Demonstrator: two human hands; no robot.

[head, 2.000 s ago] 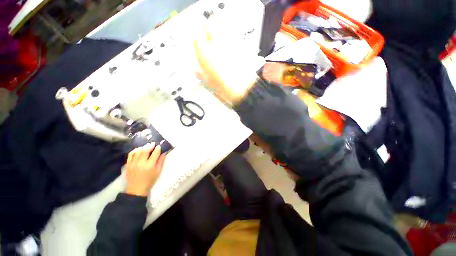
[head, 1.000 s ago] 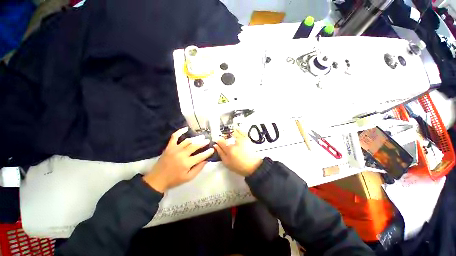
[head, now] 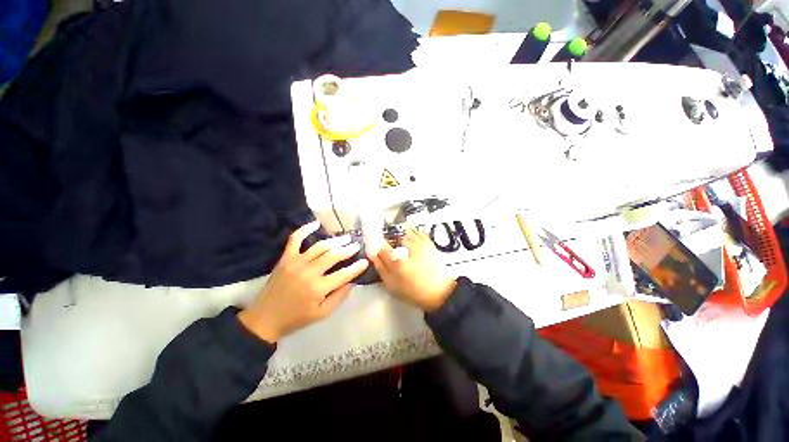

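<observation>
A large dark garment (head: 199, 164) lies spread left of the white sewing machine head (head: 484, 129), its edge running to the needle area (head: 389, 231). My left hand (head: 313, 280) lies at the garment's edge, fingertips on the dark cloth just left of the needle area. My right hand (head: 413, 266) is close beside it, its fingertips at the needle area on the cloth's edge. The fingertips of both hands nearly meet. The needle and the exact pinch are hidden by the fingers and the machine head.
Black-handled scissors (head: 458, 235), a tan stick (head: 529, 238) and red-handled snips (head: 571, 257) lie right of my right hand. A smartphone (head: 673, 266) lies further right by an orange basket (head: 751, 298). Two green-topped thread cones (head: 532, 45) stand behind the machine. A red crate (head: 39, 420) is at lower left.
From two seconds ago, my right hand came from over the machine to the needle area beside my left. Over the last second, both hands stay nearly in place; the view has shifted slightly.
</observation>
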